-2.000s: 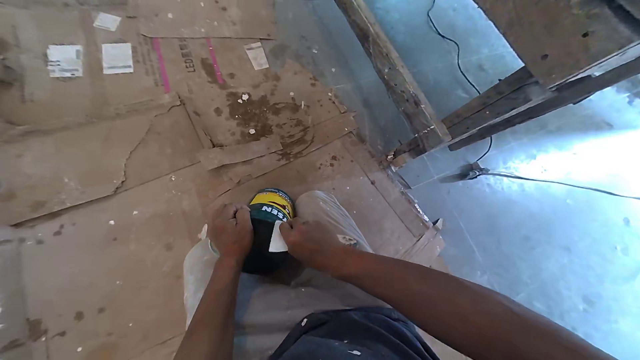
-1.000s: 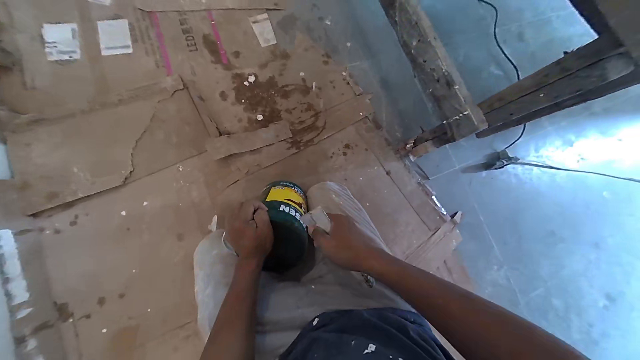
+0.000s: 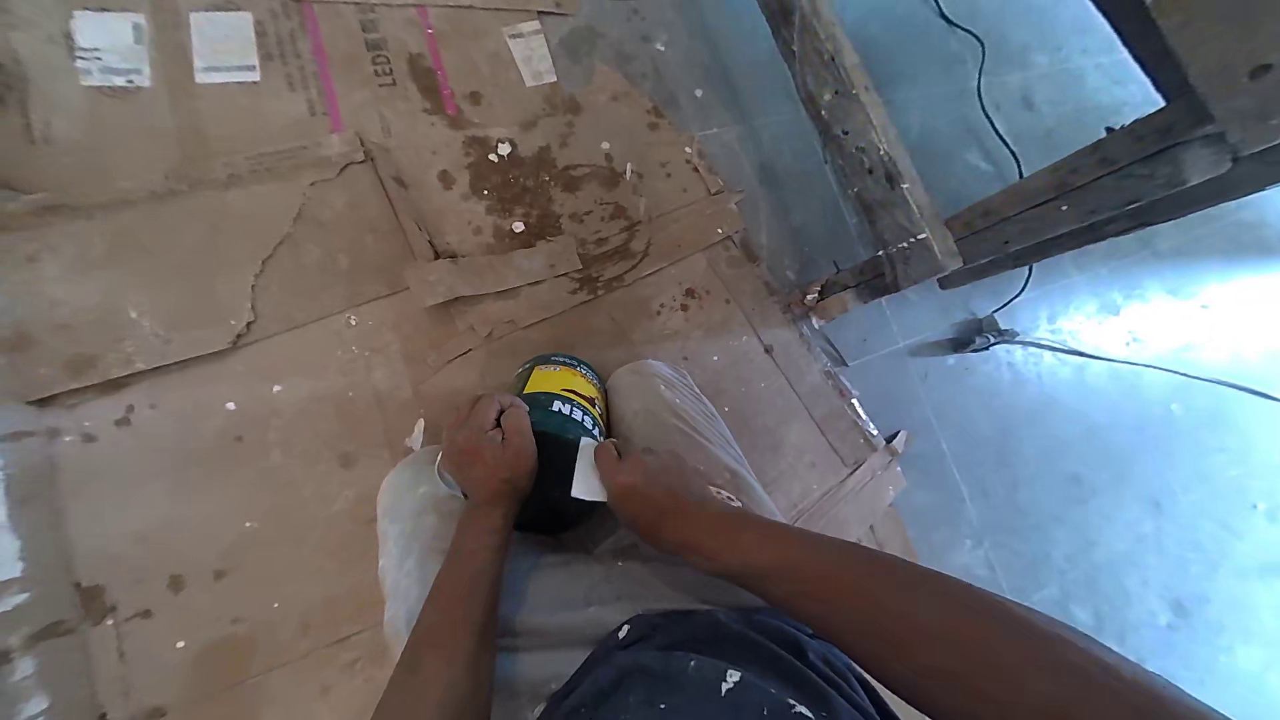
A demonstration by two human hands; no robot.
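Observation:
A dark green can (image 3: 565, 405) with a yellow label and lettering stands or leans between the knees, tilted toward my body. My left hand (image 3: 490, 450) is curled against the can's left side, with a pale curved edge showing at its wrist side; whether it grips the can or that pale thing I cannot tell. My right hand (image 3: 650, 490) pinches a small white flat piece (image 3: 588, 470), which lies against the can's right side below the lettering. The lower part of the can is in dark shadow.
Stained cardboard sheets (image 3: 200, 480) with torn edges and paint flecks cover the floor. A wooden trestle or frame (image 3: 870, 130) stands at the upper right. A black cable with a connector (image 3: 985, 338) runs across the smooth grey floor (image 3: 1100, 480).
My right hand has come down a little along the can since a second ago, and the white piece now shows flat against it. The left hand stays at the can's left side.

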